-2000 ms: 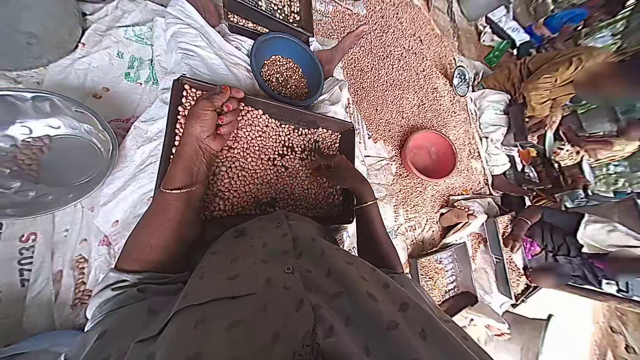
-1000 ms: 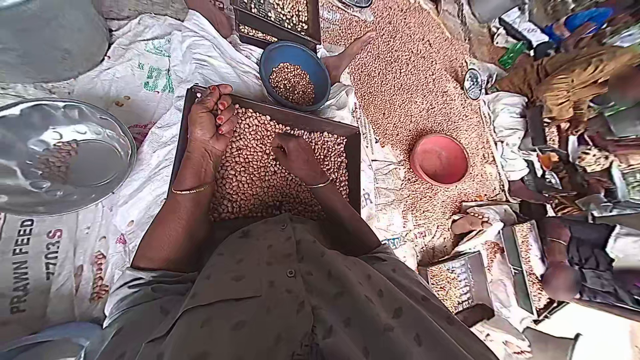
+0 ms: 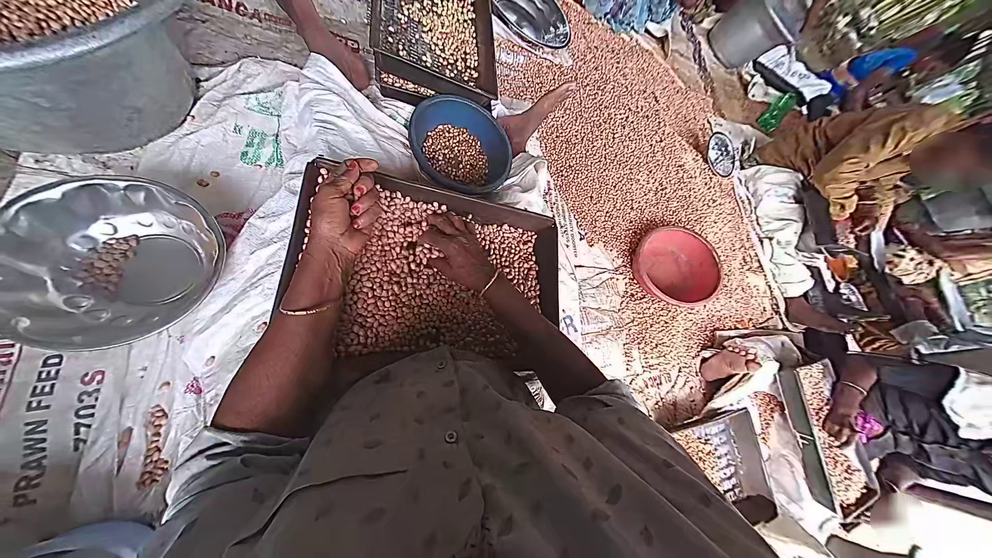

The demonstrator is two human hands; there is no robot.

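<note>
A dark rectangular tray [image 3: 547, 263] full of small pinkish-brown nuts or kernels [image 3: 411, 298] rests against my lap. My left hand [image 3: 345, 203], its fingers curled in, is over the tray's upper left corner; whether it holds anything inside the fist cannot be seen. My right hand [image 3: 456, 249] lies on the kernels near the tray's middle, fingers spread and bent, touching them. Just beyond the tray's far edge stands a blue bowl [image 3: 418, 128] with brownish kernels in its bottom.
A steel basin [image 3: 167, 271] with a few kernels is at left, below a large metal tub [image 3: 101, 93]. Kernels cover the ground at right around a red bowl [image 3: 676, 265]. Another tray [image 3: 487, 46] stands beyond the blue bowl. Other people sit at right; one person's hand [image 3: 843, 411] is over a tray.
My right hand has moved from the tray's right side toward its middle, and its fingers, bunched one second ago, are now more spread. My left hand stays at the upper left corner.
</note>
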